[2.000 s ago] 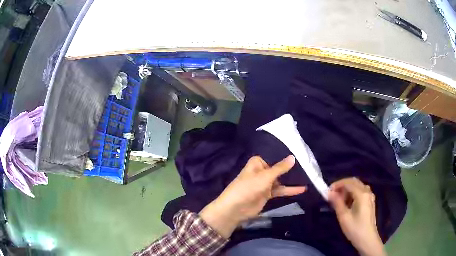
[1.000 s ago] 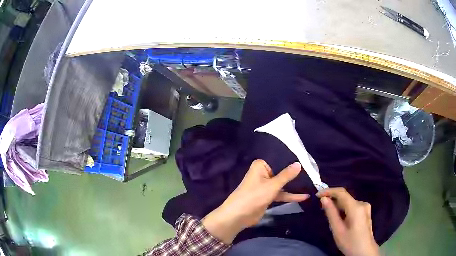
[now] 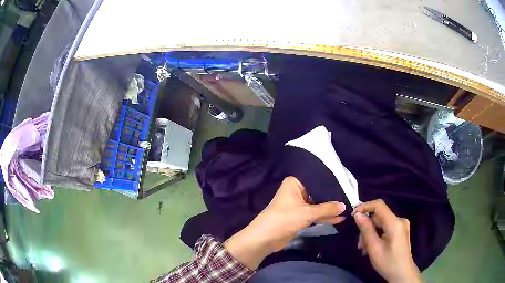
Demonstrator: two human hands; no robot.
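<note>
A large dark navy-purple garment (image 3: 376,143) lies over my lap and hangs from under the table. A white wedge of inner cloth (image 3: 326,152) shows on it, wide at the far end and narrowing toward my hands. My left hand (image 3: 288,218) holds the dark edge between thumb and fingers, just left of the wedge's narrow end. My right hand (image 3: 385,235) has thumb and index finger pinched together at the narrow tip of the white cloth. A needle or thread is too small to tell. A second pale strip (image 3: 318,230) shows below my left hand.
Small thread snips (image 3: 451,24) lie on the worktable (image 3: 221,25) at the far right. A yellow tape strip (image 3: 387,57) runs along its front edge. Blue crate (image 3: 124,146), grey hanging cloth (image 3: 80,121) and pink cloth (image 3: 25,160) are at left. A clear waste bin (image 3: 462,152) stands at right.
My left thumb has come down and closed toward the dark edge near my right fingertips. My right hand has moved slightly left and its fingers are pinched at the white cloth's tip.
</note>
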